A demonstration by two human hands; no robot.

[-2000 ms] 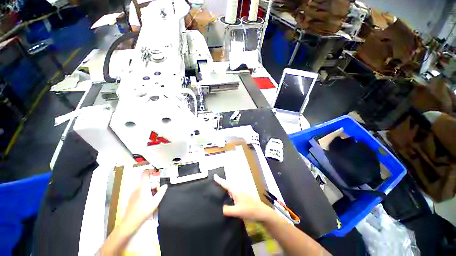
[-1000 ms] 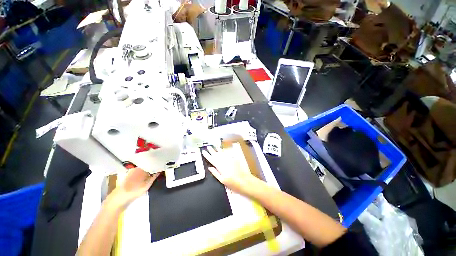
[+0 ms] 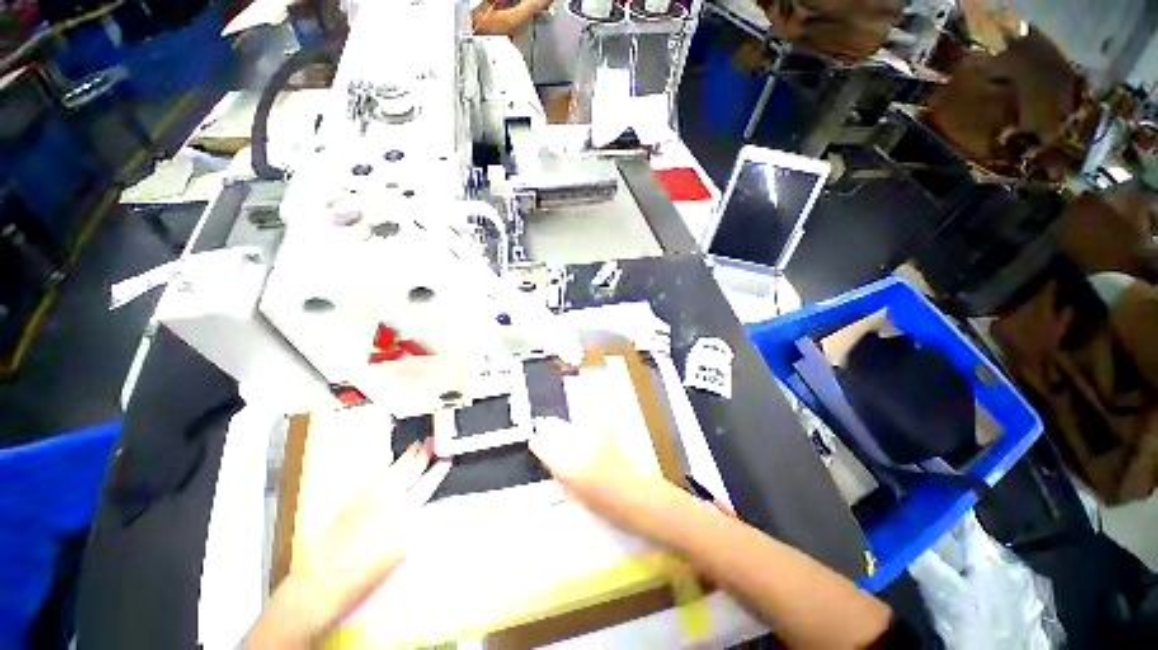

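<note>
The black panel lies on the white positioning template under the machine head, with its near edge close to the presser frame. The white presser frame rests over the panel, and black shows through its opening. My left hand is spread on the template, fingertips at the panel's left near part. My right hand lies flat, fingertips at the panel's right side beside the frame. Neither hand grips anything. Whether a label is under the frame cannot be told.
The white sewing head stands over the template. White labels lie on the dark table at the right. A blue bin with black and grey pieces stands further right, a screen behind. Another blue bin is left.
The panel has moved away from me under the head, baring white board in front. My left hand has moved nearer and spread out; my right hand has drawn back slightly along the frame's right side.
</note>
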